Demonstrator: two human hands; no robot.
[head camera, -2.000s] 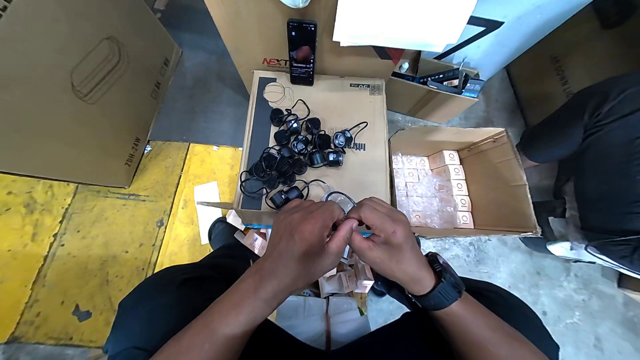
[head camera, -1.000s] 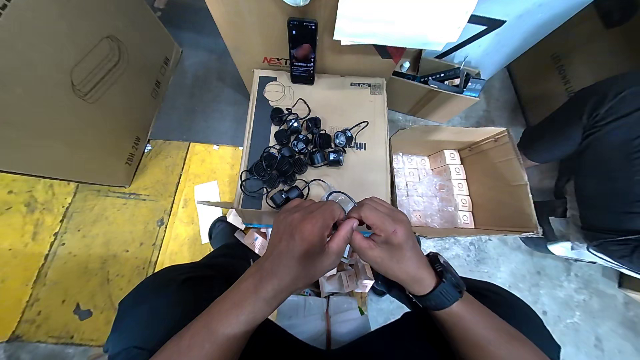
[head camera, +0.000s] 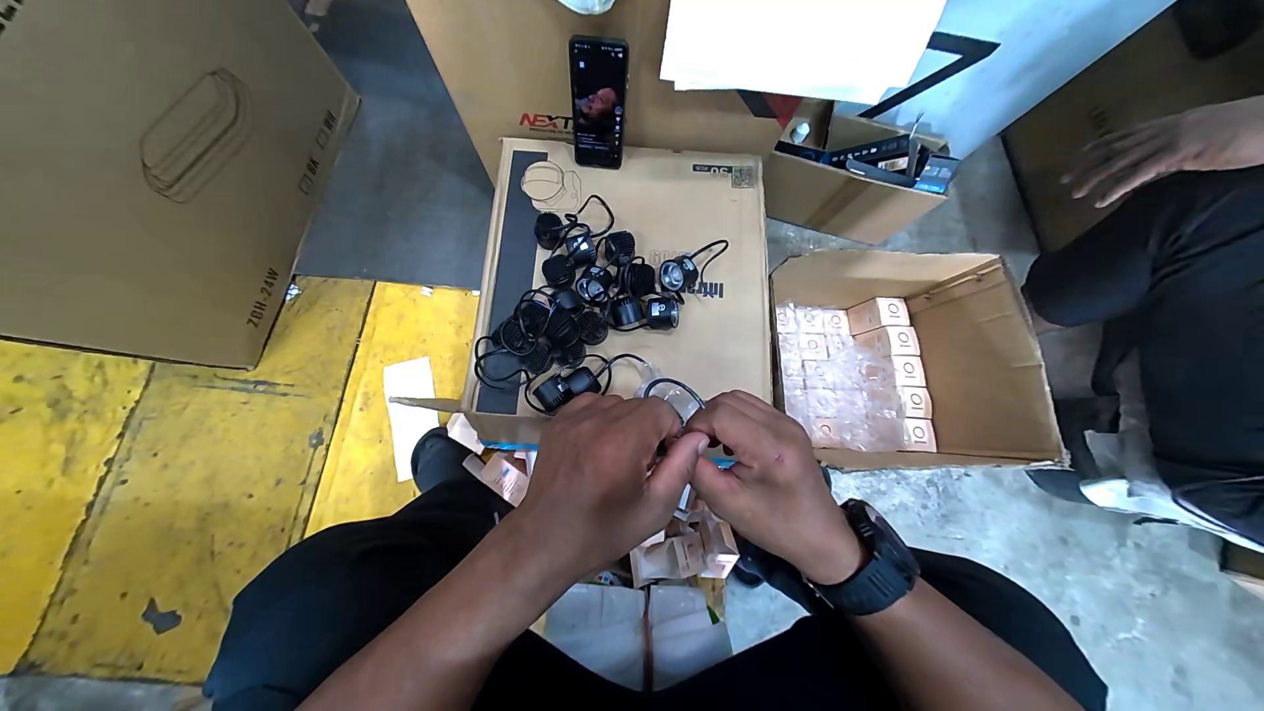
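Observation:
My left hand (head camera: 607, 469) and my right hand (head camera: 765, 474) meet over the near edge of a flat cardboard box (head camera: 721, 346). Their fingertips pinch a thin dark cable (head camera: 675, 383) between them; its ends are hidden by the fingers. On the box, just beyond my left hand, lies a pile of small black spotlight-like lamps (head camera: 563, 326) with black cables. One lamp (head camera: 678, 274) with a clear face lies at the pile's right side. Small light-coloured cartons (head camera: 681, 558) sit below my hands.
An open cardboard box (head camera: 987, 365) at right holds small cartons (head camera: 894, 342) and clear plastic wrap. A phone (head camera: 598, 99) leans at the back of the flat box. A large carton (head camera: 148, 197) stands at left. Another person's hand (head camera: 1145, 153) and dark-clothed leg are at far right.

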